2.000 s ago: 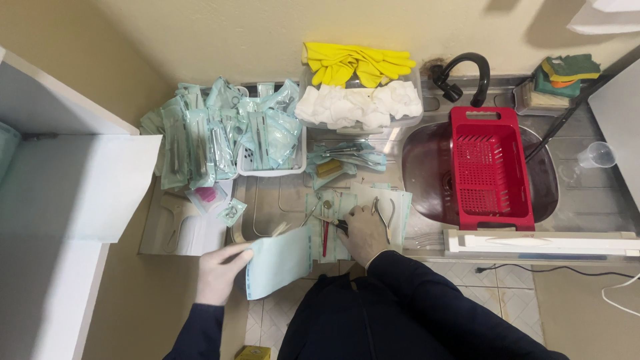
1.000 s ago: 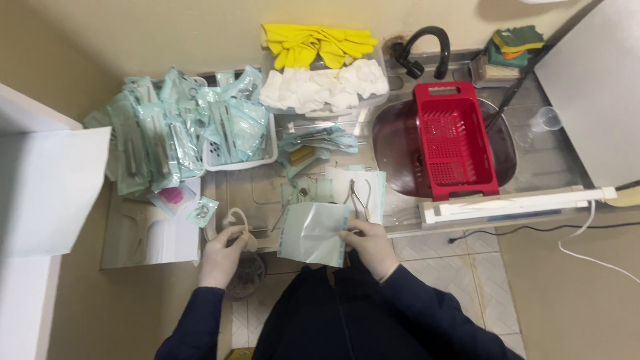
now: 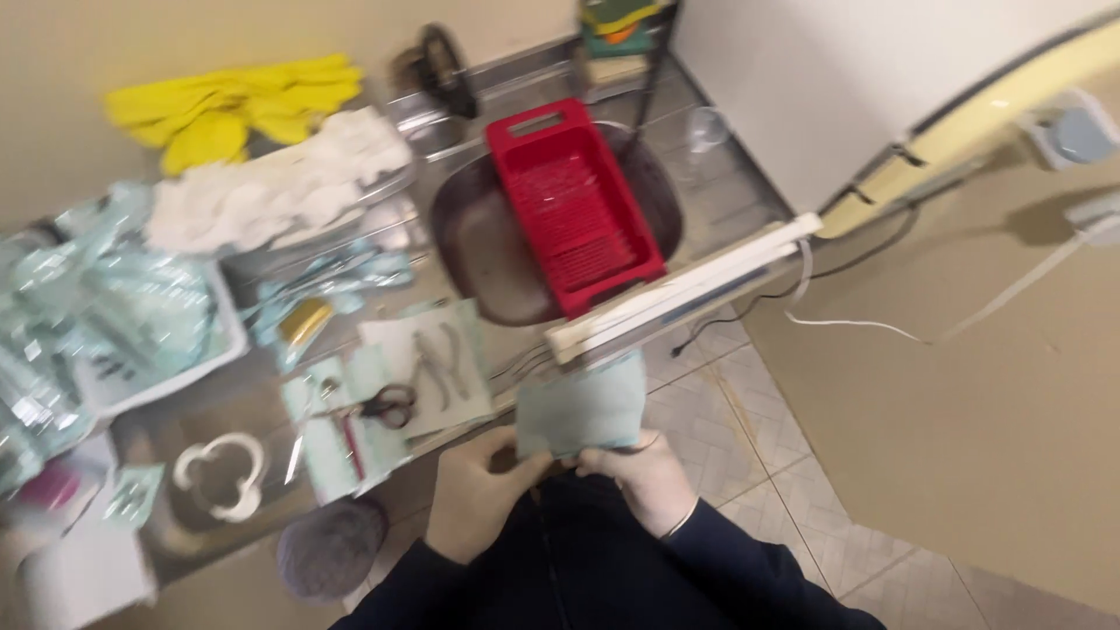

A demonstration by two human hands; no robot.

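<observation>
My left hand and my right hand, both in pale gloves, hold the lower edge of a light blue-green sterilization pouch in front of my body. Beside the sink's long white sealer bar the pouch's upper edge lies close below; contact cannot be told. To the left, scissors with dark handles rest on pouches, near a red-handled tool. Metal pliers-like instruments lie on a white sheet. A white open ring-shaped item sits farther left.
A red plastic basket stands over the sink. Farther left are a white basket of pouched instruments, yellow rubber gloves and white gloves or cloths. A black cable and a white cord hang at the right.
The view has swung right and tilted. Both hands have moved with the pouch to the right, beside the white bar. The right hand was at the scissors two seconds ago.
</observation>
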